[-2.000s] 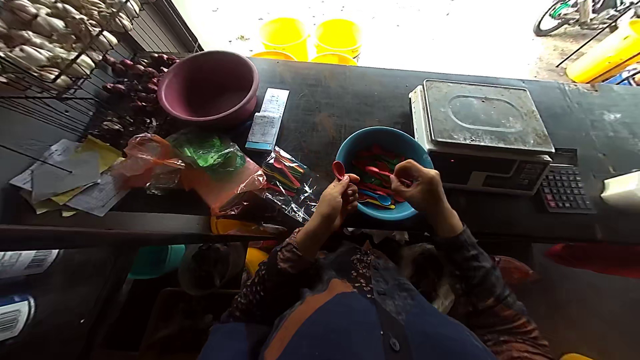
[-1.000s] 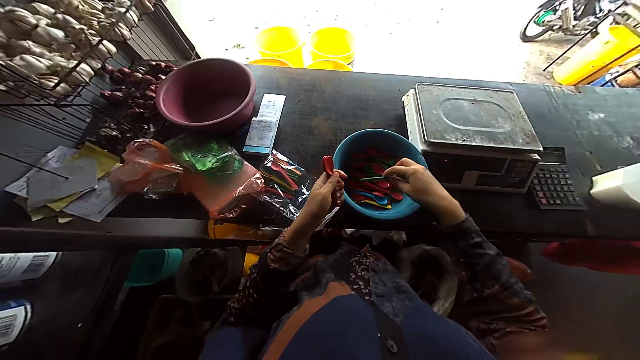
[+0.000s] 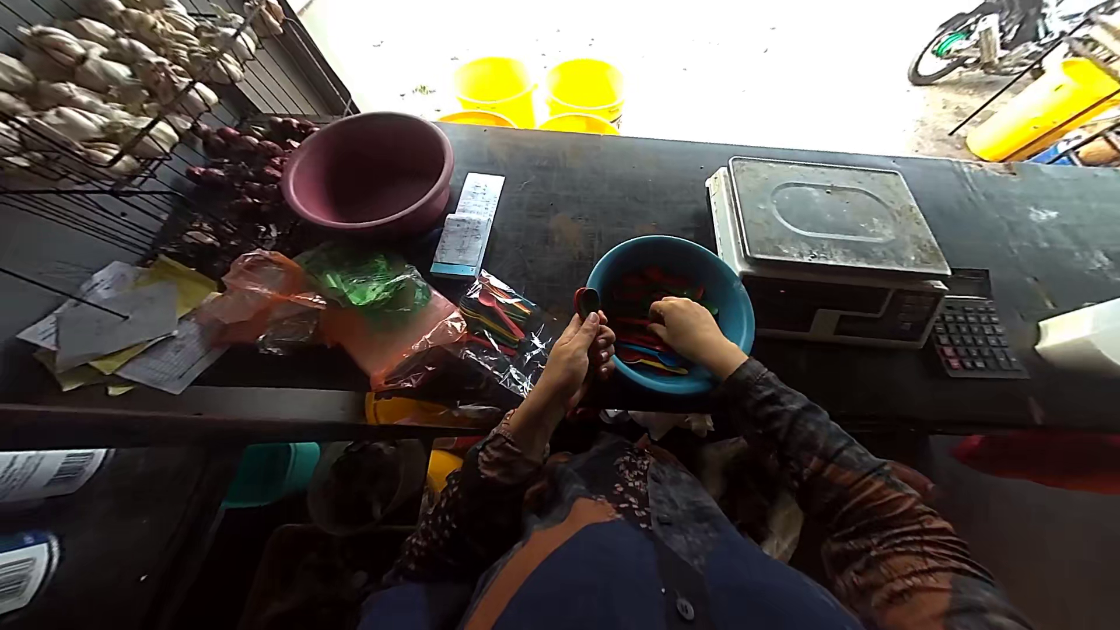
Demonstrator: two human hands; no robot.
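A blue plastic bowl (image 3: 739, 302) holds many plastic spoons (image 3: 652, 354) in red, green, blue and yellow. At its left rim my left hand (image 3: 577, 354) grips a small stack of spoons (image 3: 587, 302), a red and a dark green one showing at the top. My right hand (image 3: 691, 331) reaches into the bowl with its fingertips down among the spoons; whether it grips one is hidden. Left of the bowl lies a clear plastic bag (image 3: 494, 317) with more coloured spoons inside.
Right of the bowl stand a weighing scale (image 3: 836, 214) and a calculator (image 3: 976, 337). A maroon basin (image 3: 367, 171), a blue-and-white box (image 3: 468, 226), crumpled plastic bags (image 3: 367, 289) and papers (image 3: 118, 324) lie to the left. Garlic (image 3: 87, 79) fills a wire rack at upper left.
My right hand was raised over the bowl near my left hand; it has since gone down into the spoons. A green spoon now shows beside the red one in my left hand.
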